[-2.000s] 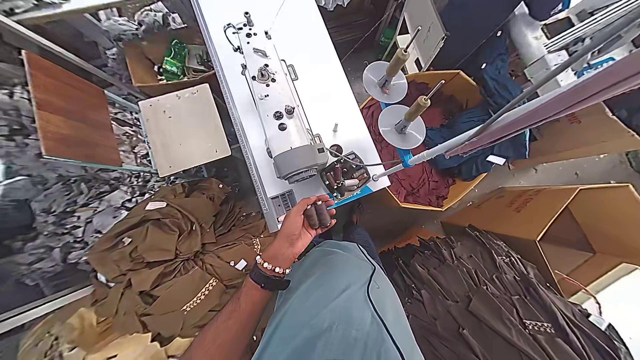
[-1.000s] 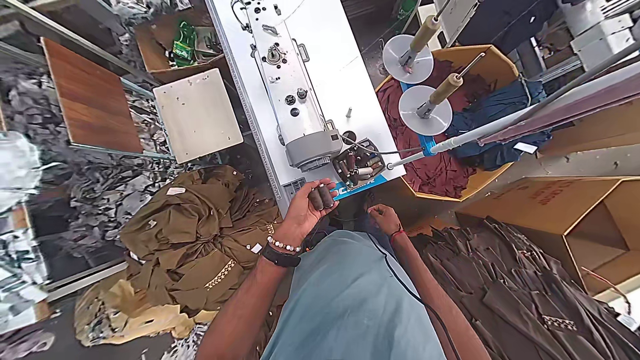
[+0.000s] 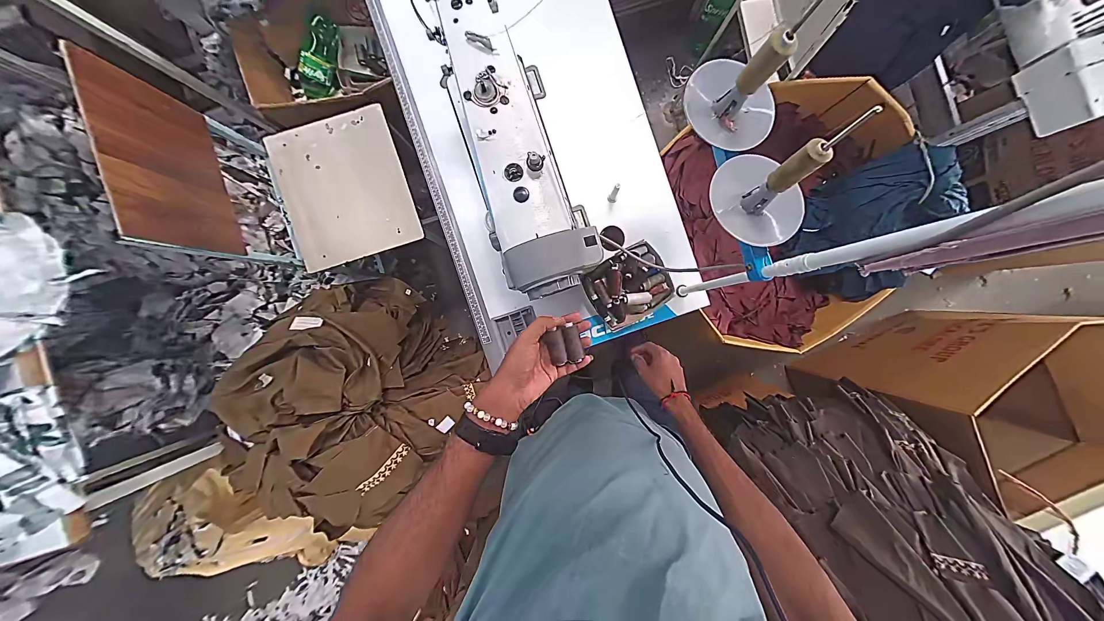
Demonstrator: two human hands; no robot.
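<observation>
My left hand, with a beaded bracelet and a dark wristband, holds dark thread spools in its fingers at the end of the white sewing table. My right hand, with a red string at the wrist, is just off the table's end, its fingers curled; nothing shows in it. A tray of small spools sits on the table corner above both hands. Beside the tray stands an industrial sewing machine. Two thread cones on white discs rise at the table's right side.
Brown garments lie heaped at lower left, near a cream stool seat. Dark garments are piled at lower right beside an open cardboard box. A carton with maroon cloth stands right of the table, under a slanting pole.
My right hand, out of view two seconds ago, has come in near the table's end. The left hand has kept its hold on the dark spools. The view has shifted a little.
</observation>
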